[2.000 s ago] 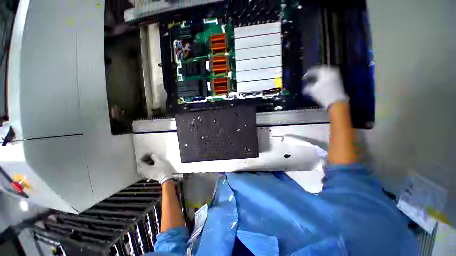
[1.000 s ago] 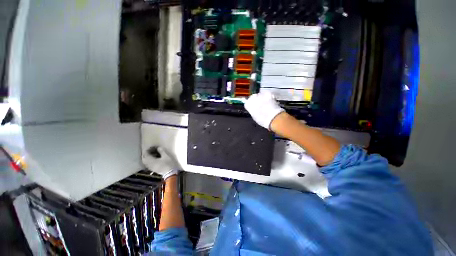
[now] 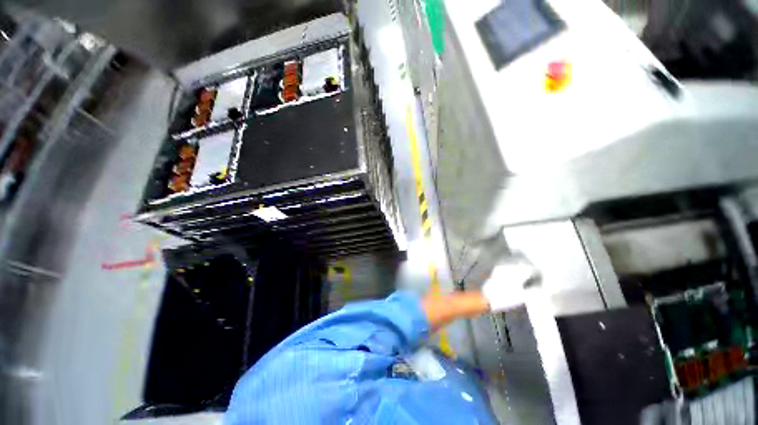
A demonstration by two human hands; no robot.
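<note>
My left hand [image 3: 511, 282], in a white glove, rests at the edge of the machine's pale front ledge [image 3: 558, 267] and holds no visible object. Its fingers are blurred but look apart. A black pad [image 3: 615, 365] lies on the ledge at the lower right. The green circuit board [image 3: 706, 319] with orange coils sits in the machine bay, cut off by the right and bottom edges. My right hand cannot be made out; a pale blur at the bottom edge beside the pad is too unclear to name.
To the left, a black rack [image 3: 299, 195] bears several boards with orange coils and pale strips on top. A dark tray [image 3: 199, 324] is on the floor below it. Yellow-black floor tape [image 3: 421, 195] runs between rack and machine. A red emergency stop [image 3: 558, 76] is on the machine.
The view has swung left, bringing the rack in and shifting the board to the lower right. My right hand, earlier at the board's front edge, no longer shows clearly. My left hand remains at the ledge.
</note>
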